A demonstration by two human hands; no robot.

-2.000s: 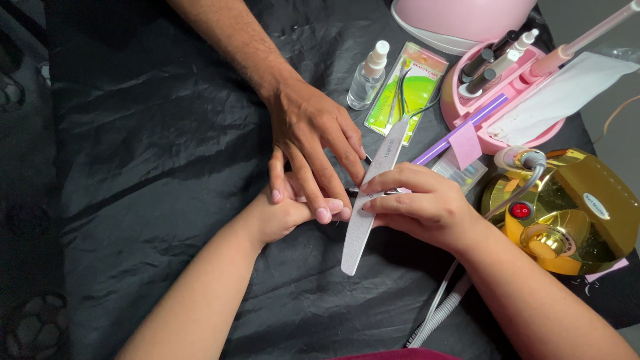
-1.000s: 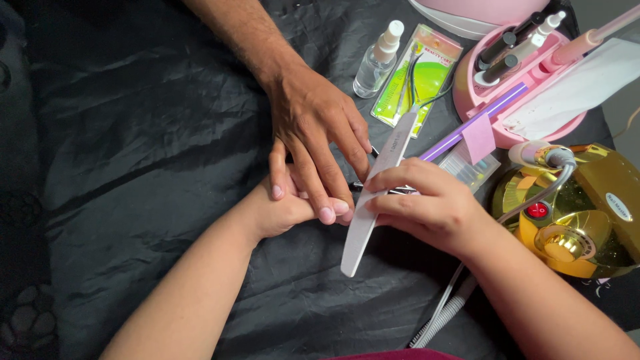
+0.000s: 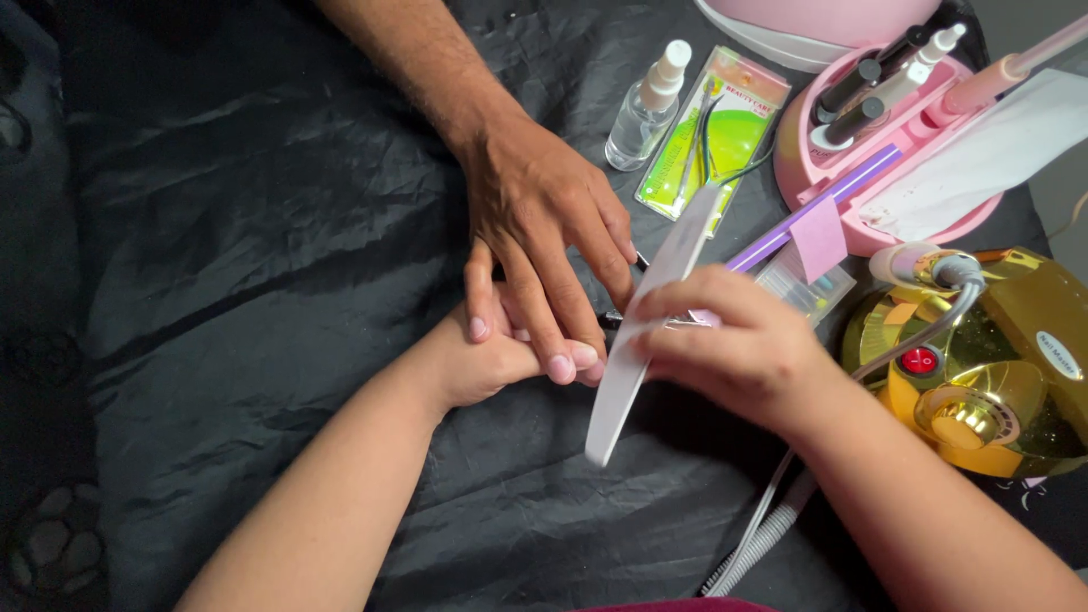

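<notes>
My left hand (image 3: 484,353) is closed around a finger of another person's hand (image 3: 544,221), which reaches in from the top with its palm down. That hand's other fingers lie over mine, and its nails are short. Between its thumb and fingers my right hand (image 3: 735,348) pinches a pale nail file (image 3: 625,382), slanted and slightly blurred, beside the person's fingertips. My own left fingers are mostly hidden under the other hand. Behind the file, partly covered, lie thin dark and metallic tools (image 3: 614,320) on the black cloth (image 3: 280,357).
A clear spray bottle (image 3: 642,119), a packaged cuticle nipper (image 3: 710,140) and a pink organizer (image 3: 795,161) with small bottles stand at the upper right. A purple stick (image 3: 816,208) leans out of it. A gold nail-drill machine (image 3: 960,382) with its handpiece and cord sits at the right.
The file in my right hand has shifted a little in tilt beside the other person's fingers. My left hand keeps its hold.
</notes>
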